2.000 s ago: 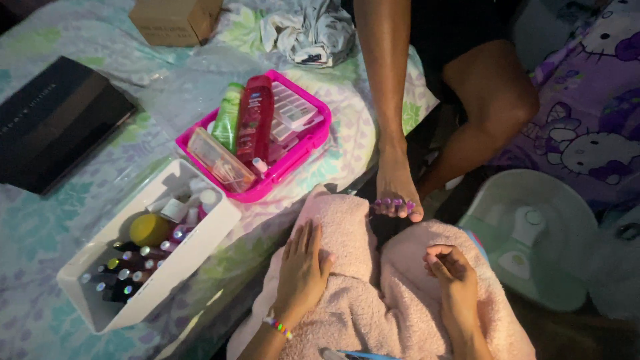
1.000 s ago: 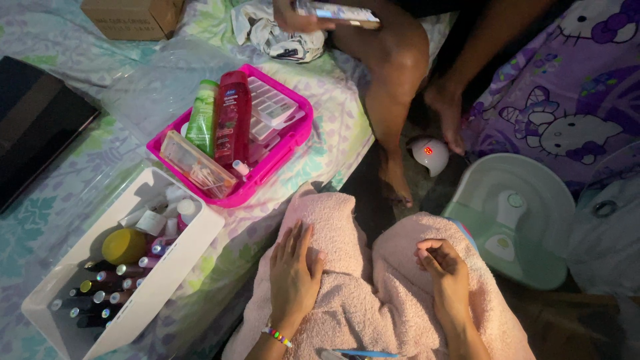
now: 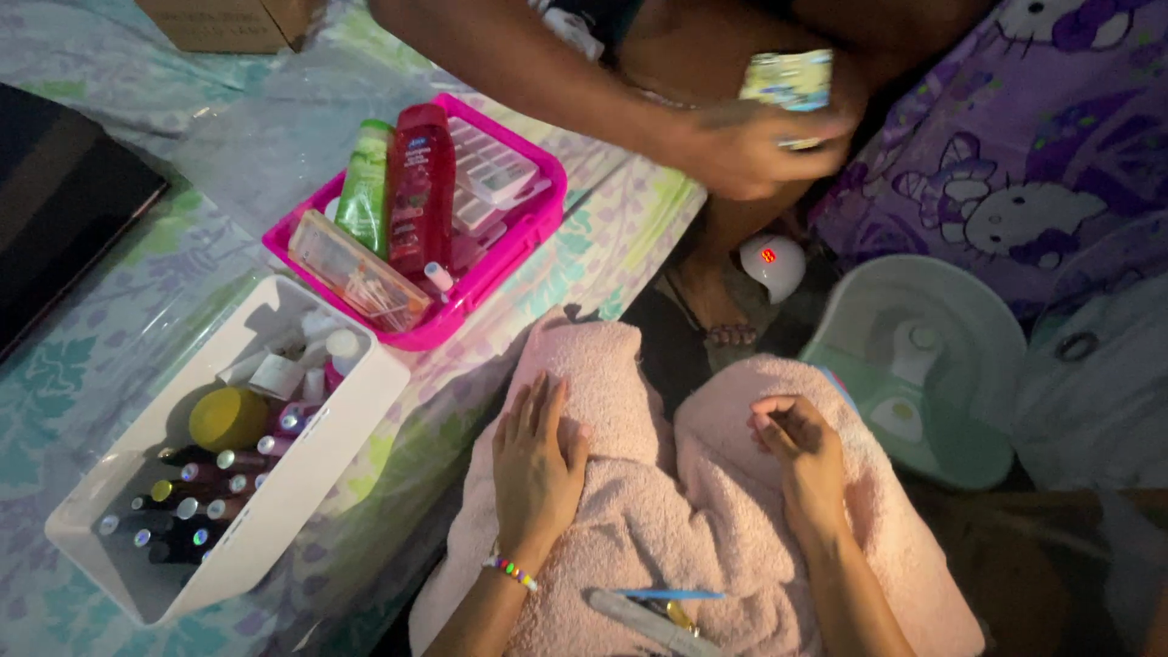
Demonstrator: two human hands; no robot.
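Observation:
My left hand point(image 3: 540, 456) lies flat, fingers apart, on a pink towel point(image 3: 639, 520) spread over my lap. My right hand point(image 3: 796, 443) rests on the towel's other side with its fingers curled; whether anything small is between them cannot be told. Between my forearms lie a grey nail file point(image 3: 648, 625) and a thin blue stick point(image 3: 671, 594). Beyond my knees, another person's hand point(image 3: 766, 151) holds a blurred, patterned flat object point(image 3: 789, 80). That person's foot point(image 3: 721, 315), with dark toenails, is on the floor beside a white device with a lit red display point(image 3: 772, 266).
On the bed at left stand a white bin point(image 3: 310, 497) of nail polish bottles and a pink tray point(image 3: 546, 196) with a red bottle point(image 3: 422, 187) and a green tube point(image 3: 366, 187). A black box point(image 3: 64, 201) lies far left. A green-and-white basin point(image 3: 922, 365) sits at right.
The other person's foot, on my towel at first, is now on the floor. Their hand has come lower, towards the pink tray's right side. My hands have stayed about where they were.

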